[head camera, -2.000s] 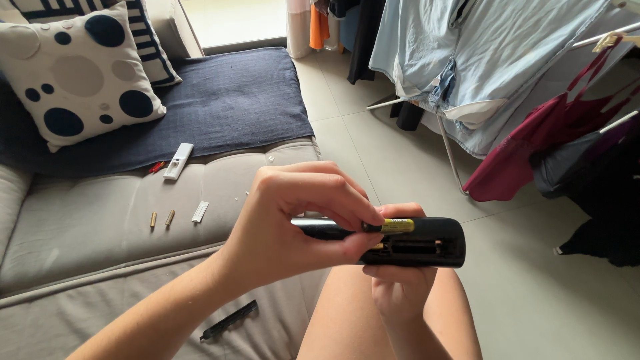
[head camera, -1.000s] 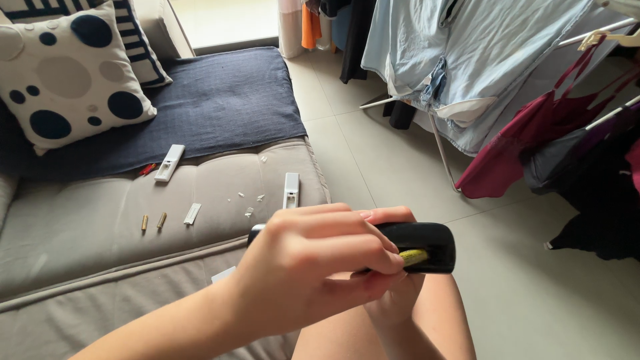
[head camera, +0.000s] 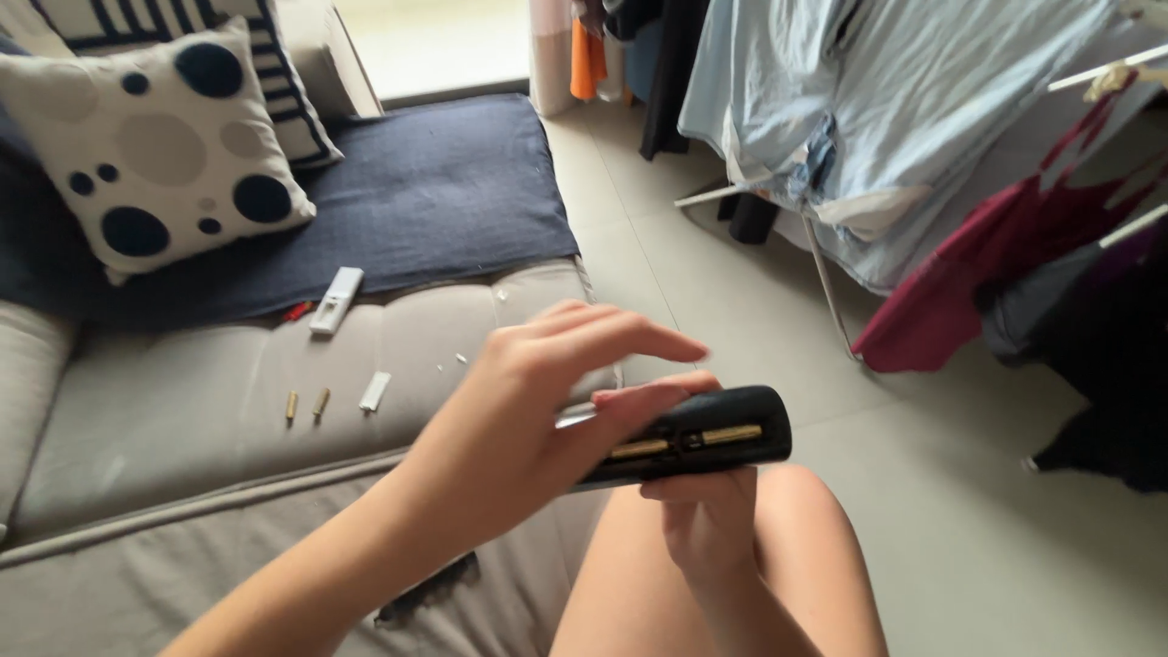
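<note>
My right hand (head camera: 707, 511) holds a black remote control (head camera: 771, 411) from below, its fingertips showing over the far edge. The remote's battery compartment faces up, and two gold-coloured batteries (head camera: 730, 436) lie in it end to end. Over the remote's left part is my left hand (head camera: 538, 401), fingers spread and slightly blurred, the thumb beside or on the remote; contact cannot be told. Two more small batteries (head camera: 291, 407) lie on the grey sofa cushion (head camera: 182, 392), near a small white plastic piece (head camera: 374, 392). A dark strip-like piece (head camera: 429, 589) rests on the sofa, partly behind my left forearm.
A white plastic device (head camera: 336, 301) and a small red item (head camera: 297, 311) lie by the dark blue cover (head camera: 438, 182). White scraps dot the cushion. A patterned pillow (head camera: 164, 146) stands at upper left. Clothes (head camera: 876, 109) hang from a drying rack (head camera: 826, 283) at right.
The battery that my left fingers held at the remote is now in the compartment. My left fingers have let go and spread, and both batteries show.
</note>
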